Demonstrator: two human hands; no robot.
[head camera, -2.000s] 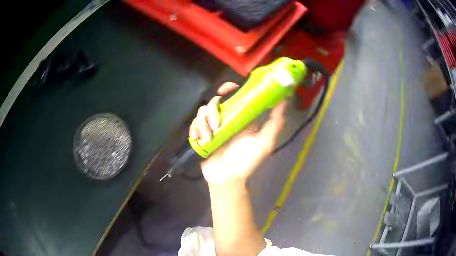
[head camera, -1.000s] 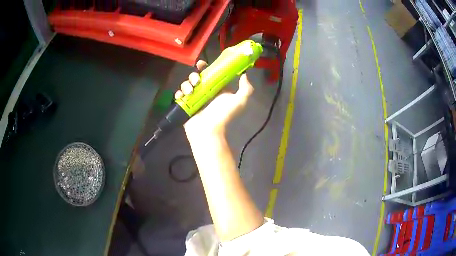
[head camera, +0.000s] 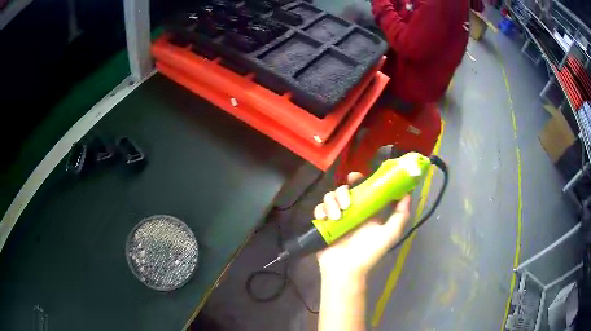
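My right hand (head camera: 359, 236) is wrapped around the lime-green electric screwdriver (head camera: 372, 197). Its black nose and thin silver bit point down and left, past the bench edge and over the floor. The bit touches nothing. A black cord leaves the rear of the screwdriver. The round screw dish (head camera: 162, 253), full of silver specks, lies on the dark green bench (head camera: 214, 161) left of the bit. Several small black housings (head camera: 131, 150) lie on the bench at the far left. My left hand is not in view.
Red trays (head camera: 259, 106) hold a black compartmented tray (head camera: 324, 55) at the back of the bench. A person in dark red (head camera: 424, 48) sits behind on a red stool (head camera: 405, 132). A looped cord (head camera: 259, 298) hangs below the bench edge. A metal rack stands right.
The view has shifted, bringing the black tray and the person into sight. My right hand, still around the screwdriver, now appears lower and further right in the picture.
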